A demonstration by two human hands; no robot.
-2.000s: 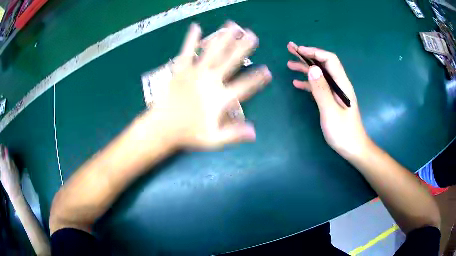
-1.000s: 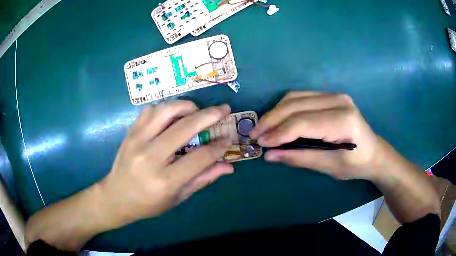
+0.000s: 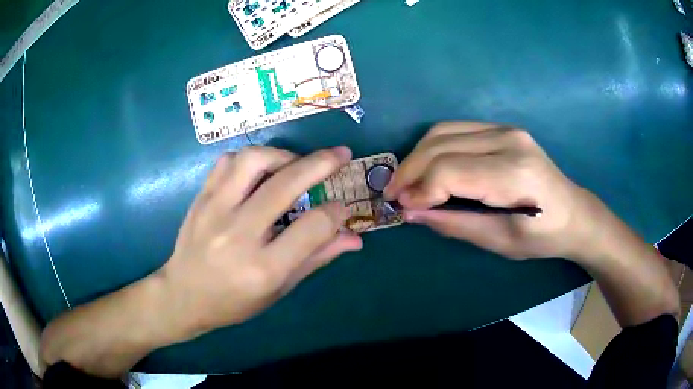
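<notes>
A pale housing with electronics (image 3: pixel 340 182) lies on the green surface under my hands. Its dark grey round disc (image 3: pixel 378 178) and orange flex cable (image 3: pixel 362 222) show at the right end. My left hand (image 3: pixel 254 220) holds the housing, covering much of its left part, with a green board patch (image 3: pixel 316 193) between the fingers. My right hand (image 3: pixel 486 186) holds black tweezers (image 3: pixel 490 207) in a pen grip. Their tip is hidden by the fingertips at the housing's right end, beside a small shiny piece and thin dark wires.
Another housing (image 3: pixel 251 95) with a white disc lies beyond my hands, a small connector (image 3: pixel 355 113) hanging off its edge. Two overlapped housings (image 3: pixel 275 17) are cut off by the top edge. A pale strip (image 3: pixel 34 29) crosses the upper left corner. Small pieces lie at the upper right edge.
Since one second ago both hands and the held housing sit slightly higher in view. The waiting housings also appear higher. Two seconds ago my left hand was spread farther out and the tweezers were away from any housing.
</notes>
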